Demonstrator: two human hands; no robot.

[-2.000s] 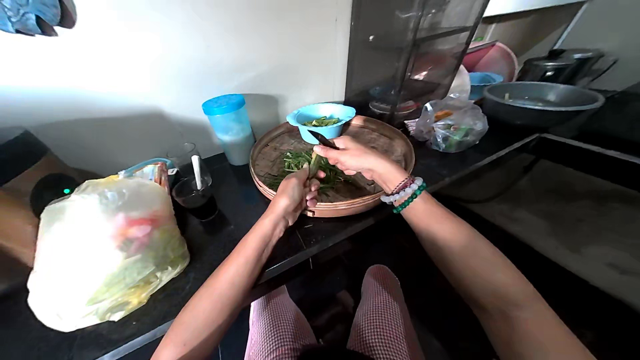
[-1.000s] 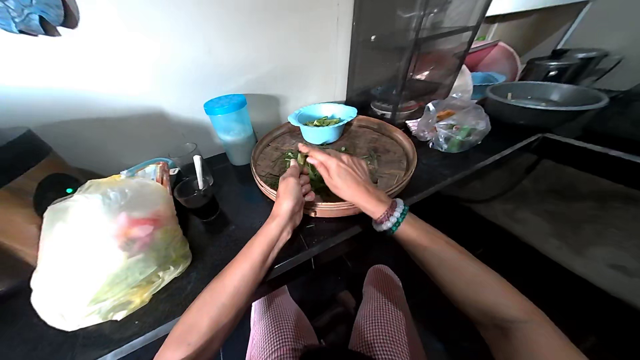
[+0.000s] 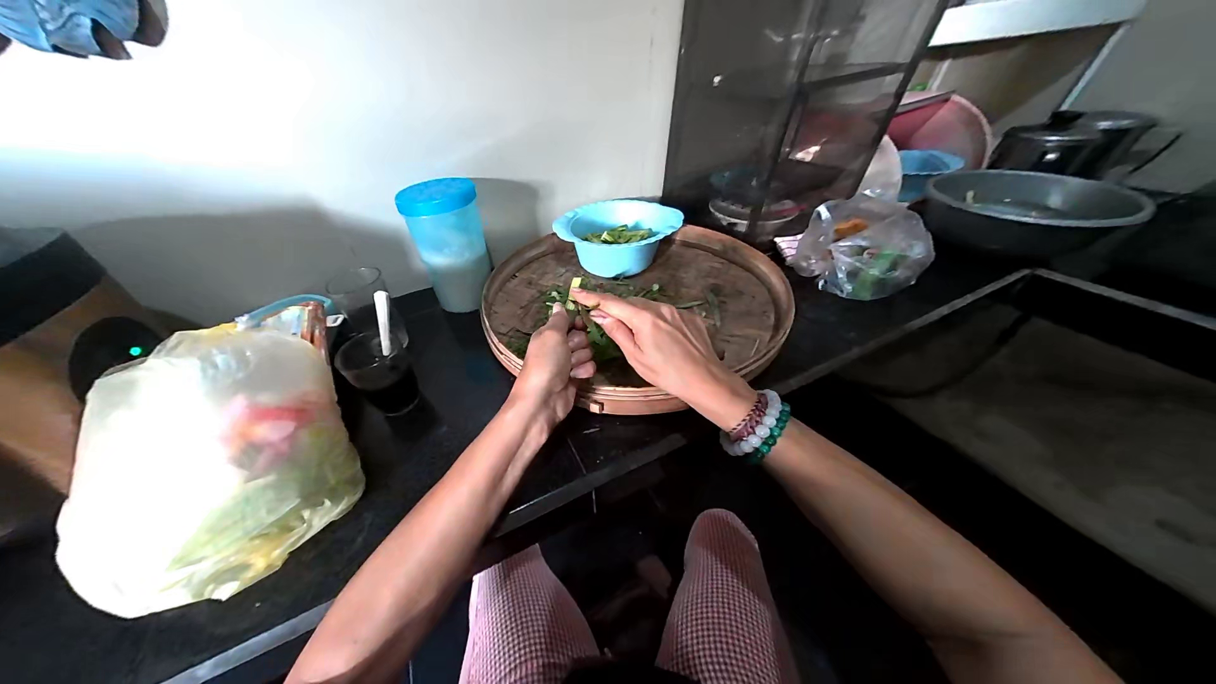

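Observation:
A round woven bamboo tray (image 3: 750,304) lies on the dark counter, with leafy green vegetables (image 3: 608,347) spread over its front and middle. My left hand (image 3: 556,356) is closed around green stems above the tray's front left. My right hand (image 3: 665,347), with bead bracelets at its wrist, reaches over the greens, its fingertips at a small yellowish-green piece (image 3: 575,285) near my left thumb. Whether the right fingers grip it or a small knife is hidden. On the tray's back edge stands a light blue plastic bowl (image 3: 617,249) holding cut green pieces.
At left are a filled plastic bag (image 3: 218,475), a glass with dark liquid (image 3: 378,370) and a blue-lidded container (image 3: 445,247). A clear bag of vegetables (image 3: 869,252) and a grey basin (image 3: 1040,214) stand at right, behind a sunken sink (image 3: 1045,418).
A dark blade seen in my right hand two seconds ago no longer shows. That hand has turned palm down over the greens, close to my left hand.

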